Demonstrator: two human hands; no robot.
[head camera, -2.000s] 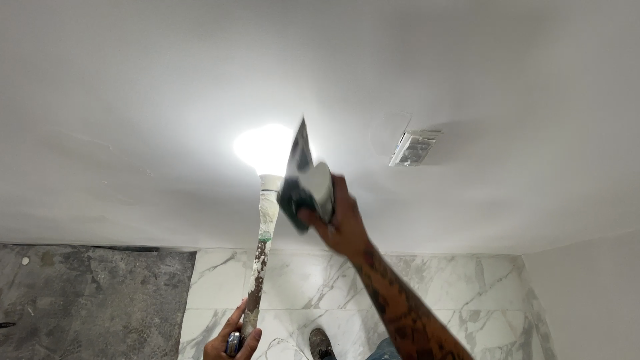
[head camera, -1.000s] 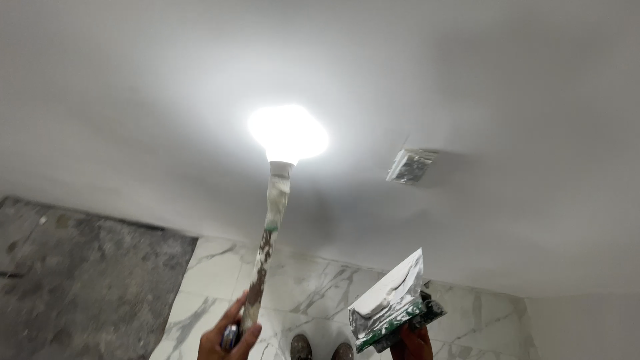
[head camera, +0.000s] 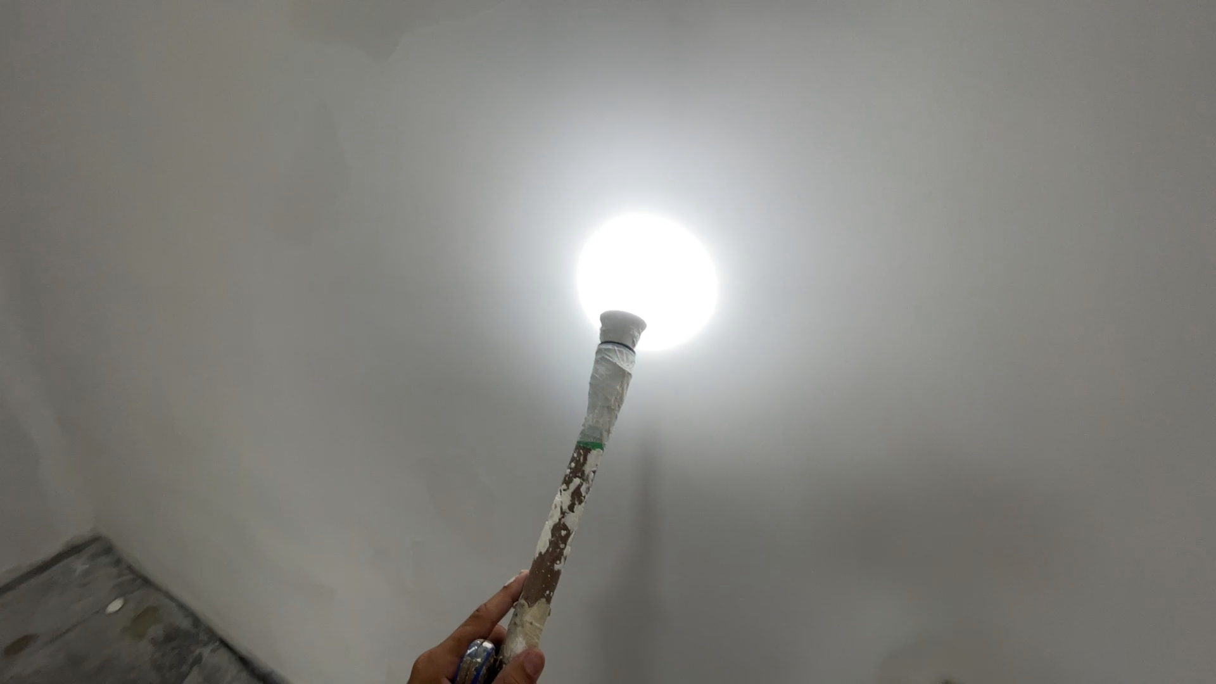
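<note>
My left hand (head camera: 475, 638), at the bottom of the view, grips a paint-spattered stick (head camera: 562, 518). Along with the stick it holds a small shiny metal object (head camera: 477, 660), mostly hidden by the fingers. White wrapping and a band of green tape cover the stick's upper part, which ends in a grey lamp socket (head camera: 622, 328). A glowing light bulb (head camera: 649, 280) sits in that socket, in front of a pale plastered wall (head camera: 855, 313). My right hand is out of the frame.
Rough grey floor (head camera: 104, 627) meets the wall at the lower left, with a small white round spot on it. A darker grey patch (head camera: 366, 24) marks the wall's upper left. Soft shadows fall across the wall at the lower right.
My right hand, with the putty knives it held, has dropped out of view at the bottom. The view has swung, so the wall box, marble-look tiles and shoes no longer show.
</note>
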